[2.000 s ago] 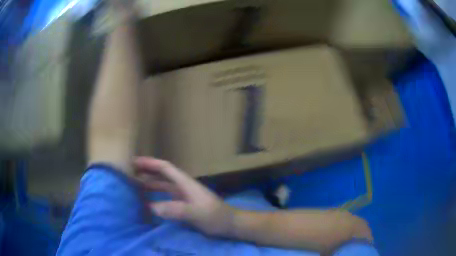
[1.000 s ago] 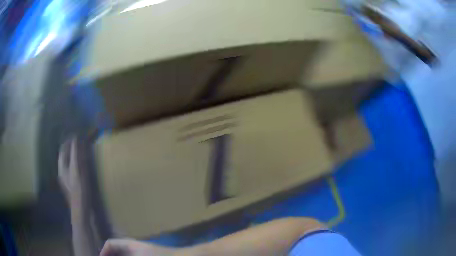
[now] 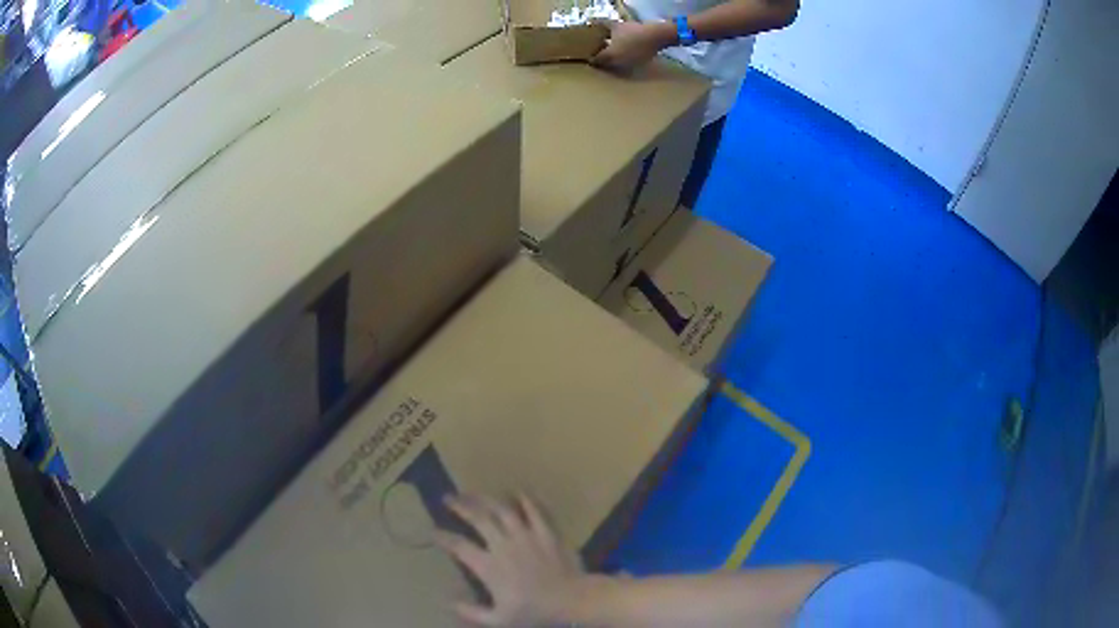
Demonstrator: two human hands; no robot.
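Observation:
A large brown shipping carton [image 3: 577, 368] lies in front of me, with a dark slanted bar, a thin loop and "Strategy and Technology" print on its face. My right hand [image 3: 515, 558] rests flat on this face beside the dark bar, fingers spread, gripping nothing. A taller shipping carton [image 3: 430, 233] with the same mark stands directly behind it. My left hand is not in view.
More cartons [image 3: 160, 111] with shiny tape stand in rows behind and left. Another carton [image 3: 626, 153] and a lower one [image 3: 724, 276] are at the right. A person with a blue wristband holds a shallow carton tray [image 3: 558, 43]. Yellow lines mark the blue floor [image 3: 884, 356].
The view has swung right and sharpened, bringing the person and tray into view. My right hand now lies on the front carton's face. My left hand has left the picture.

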